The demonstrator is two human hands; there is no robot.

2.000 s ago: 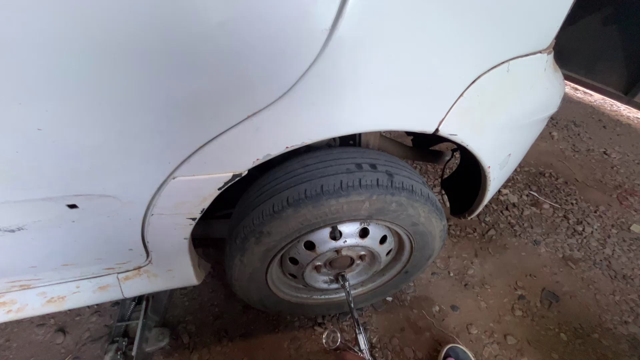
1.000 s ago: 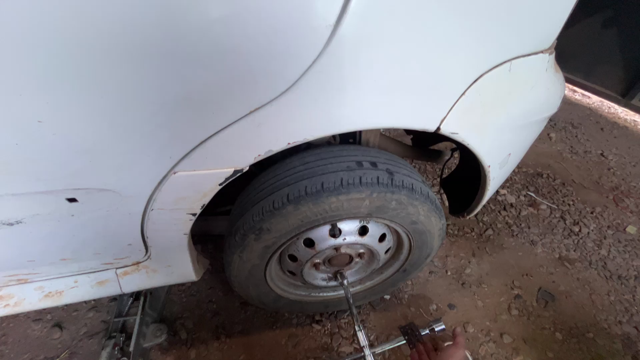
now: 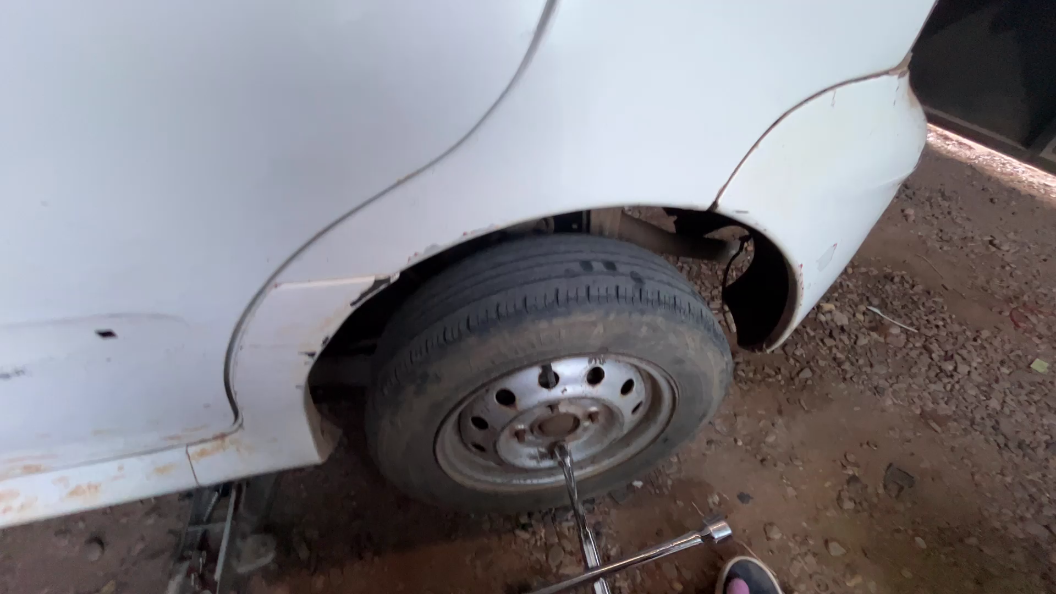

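Observation:
A chrome four-way lug wrench reaches up from the bottom edge, the end of one arm at the lower part of the hub of a silver steel wheel. Its crossing arm slants up to the right and ends in a socket above the ground. The wheel carries a worn black tire and sits in the rear wheel arch of a white car. Neither my left hand nor my right hand shows. The wrench's lower part is cut off by the frame, so whether a hand holds it there is hidden.
A metal jack stands under the car's rusty sill at lower left. Loose stones cover the dirt on the right. The toe of a shoe shows at the bottom edge. A dark panel is at the top right.
The hand beside the wrench's crossing arm one second ago has left the view. That arm, not visible two seconds ago, now slants up to the right. The shoe tip is back in view.

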